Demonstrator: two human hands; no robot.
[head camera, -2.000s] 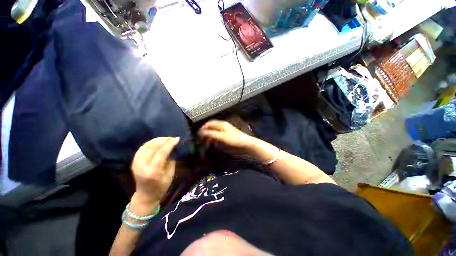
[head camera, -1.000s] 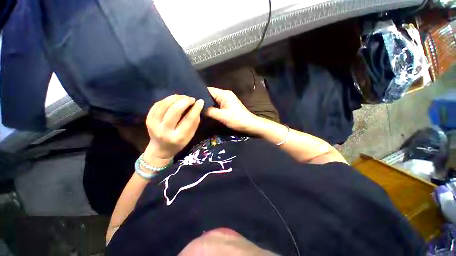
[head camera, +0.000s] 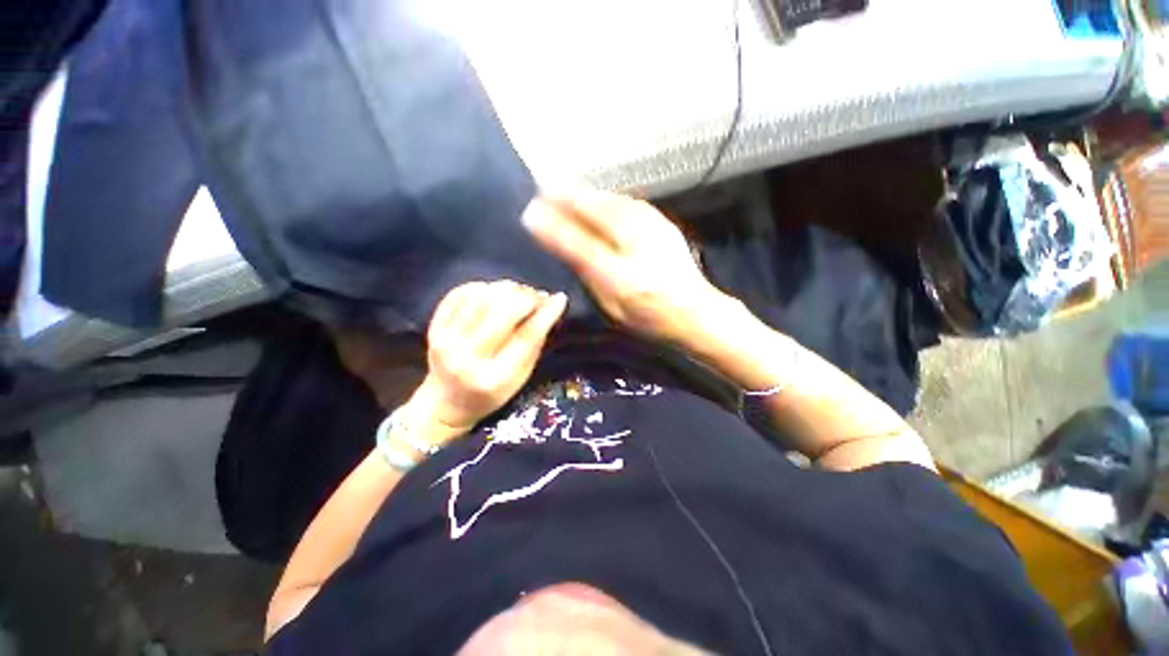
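Note:
A dark navy garment panel (head camera: 372, 154) lies over the white table (head camera: 615, 90) and hangs over its front edge towards my lap. My left hand (head camera: 485, 344) is at the panel's lower edge, fingers curled and fingertips pinched on the cloth. My right hand (head camera: 628, 263) is slightly blurred and lies at the panel's right edge, fingers extended and close together over the cloth; whether it grips the cloth is hidden. The needle area is out of the picture; only a bright glow shows at the top.
A thin black cable (head camera: 733, 115) runs over the table edge. Part of the phone (head camera: 810, 10) shows at the top. A plastic-wrapped bundle (head camera: 1026, 237) is below the table at right. Dark cloth (head camera: 833, 308) hangs under the table. A yellow-brown panel (head camera: 1045, 538) stands at lower right.
The view has tilted down, dropping the machine out of sight. My right hand came to the cloth's edge, then slid up along it with fingers straightened. My left hand still pinches the lower edge.

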